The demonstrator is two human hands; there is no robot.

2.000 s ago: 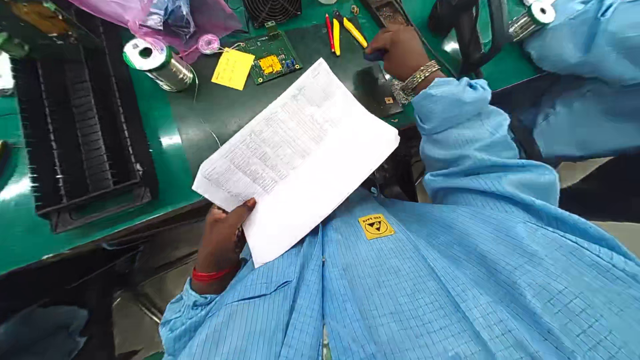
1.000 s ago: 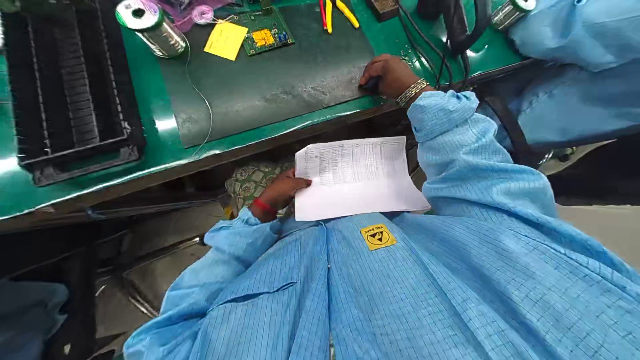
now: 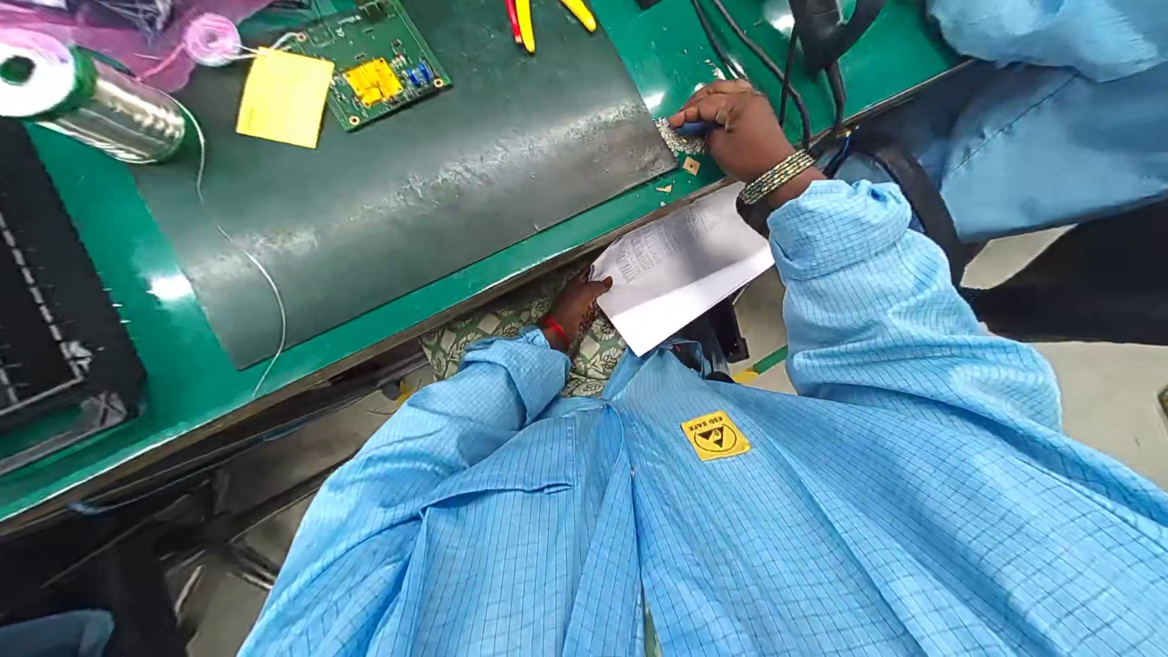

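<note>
My left hand [image 3: 577, 308] grips the left edge of a printed paper sheet [image 3: 684, 269] below the table's front edge, over my lap. On the green mat, my right hand [image 3: 744, 128] holds a small dark blue object [image 3: 698, 129], mostly hidden by the fingers; its kind cannot be told. Beside those fingers lies a heap of small pale bits [image 3: 677, 139], with a small tan square piece [image 3: 691, 166] just below it. A green circuit board [image 3: 388, 68] with yellow tape rests on the dark mat [image 3: 429, 164], next to a yellow sticky note [image 3: 286, 98].
Solder wire spools [image 3: 119, 105] stand at the upper left, one trailing wire across the mat. A black slotted rack [image 3: 55, 310] is at the left. Yellow-handled pliers [image 3: 524, 23] and black cables [image 3: 776, 64] lie at the back. A person in a blue sleeve [image 3: 1049, 137] is at the right.
The paper has gone from above the table down below its edge, still in my left hand. My right hand has come nearer the table's front edge. The view has shifted.
</note>
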